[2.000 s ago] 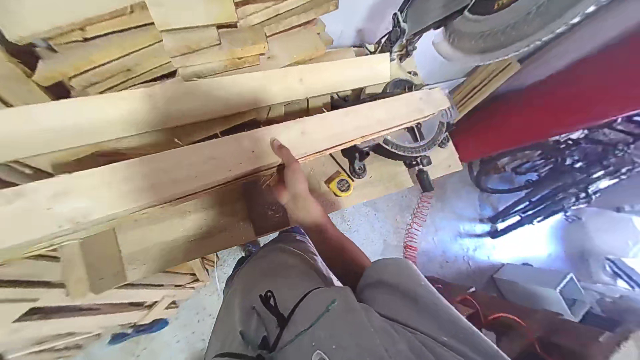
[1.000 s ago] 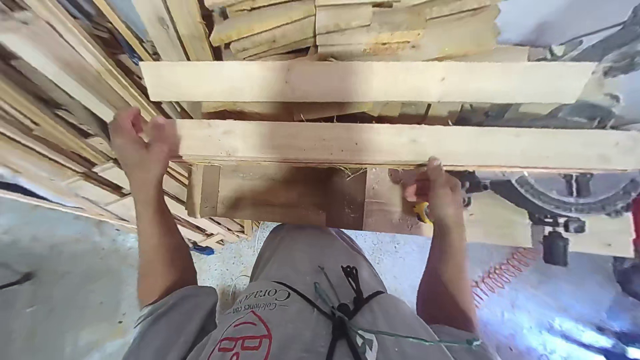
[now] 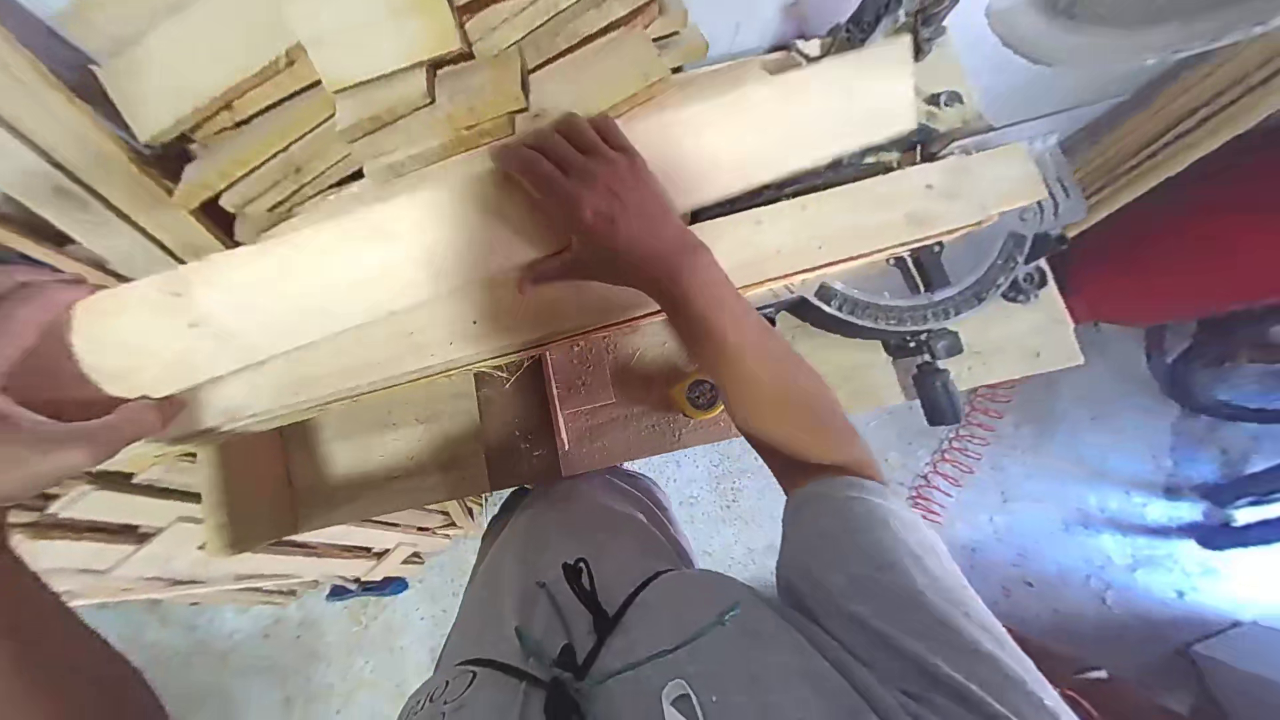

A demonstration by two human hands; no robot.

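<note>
Two long pale wooden boards lie side by side, the far one [image 3: 270, 290] partly against or over the near one [image 3: 860, 225]. My left hand [image 3: 45, 435] is around the left end of the far board, partly cut off by the view's edge. My right hand [image 3: 605, 210] lies across that board, fingers over its far edge and thumb toward the near side. At the right, the near board reaches onto the round base of a miter saw [image 3: 920, 300]. A yellow tape measure [image 3: 698, 396] sits on the workbench [image 3: 390, 450], beside my right forearm.
Stacked short wood pieces [image 3: 430, 100] stand behind the boards. More cut strips [image 3: 130, 540] lie below the bench at the left, near a blue object [image 3: 367, 588]. A red coiled hose [image 3: 960, 450] hangs at the right. Long planks lean at the upper left.
My right hand has moved from the near board's front edge onto the far board. The far board's left part is now close against the near board; a gap showed between them before.
</note>
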